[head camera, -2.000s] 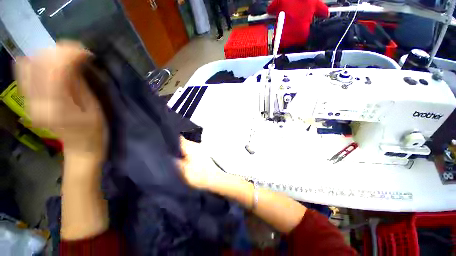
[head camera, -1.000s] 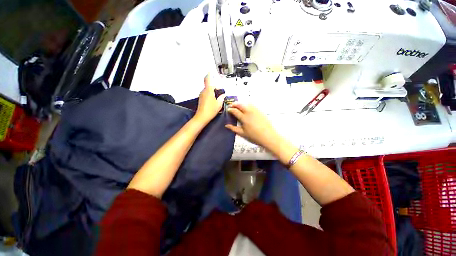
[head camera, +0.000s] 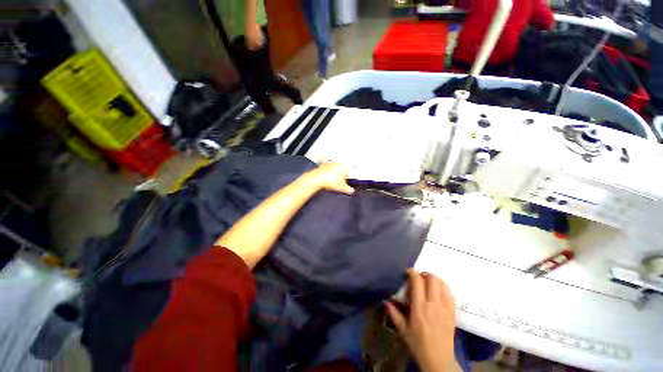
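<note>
The navy garment (head camera: 349, 240) lies on the left part of the white sewing machine table (head camera: 509, 283), its bulk hanging left and towards the lap. Its upper edge, with a thin pale line, runs to the needle area (head camera: 436, 195). My left hand (head camera: 331, 177) lies on that upper edge, left of the needle, fingers pointing right. My right hand (head camera: 427, 312) is at the table's front edge, at the garment's lower right corner, thumb and fingers spread; whether it pinches cloth is unclear. The image is slightly blurred.
The white machine head (head camera: 574, 174) stands right of the needle. Red snips (head camera: 550, 263) lie under its arm. A pale blue tub (head camera: 363, 81) with dark cloth is behind. Yellow crates (head camera: 98, 98) stand far left. A person in green (head camera: 243, 22) and one in red (head camera: 494, 29) are behind.
The view has swung up and left. My hands were together near the needle; now my left hand is farther left on the cloth and my right hand is down at the front edge. The cloth reaches the needle.
</note>
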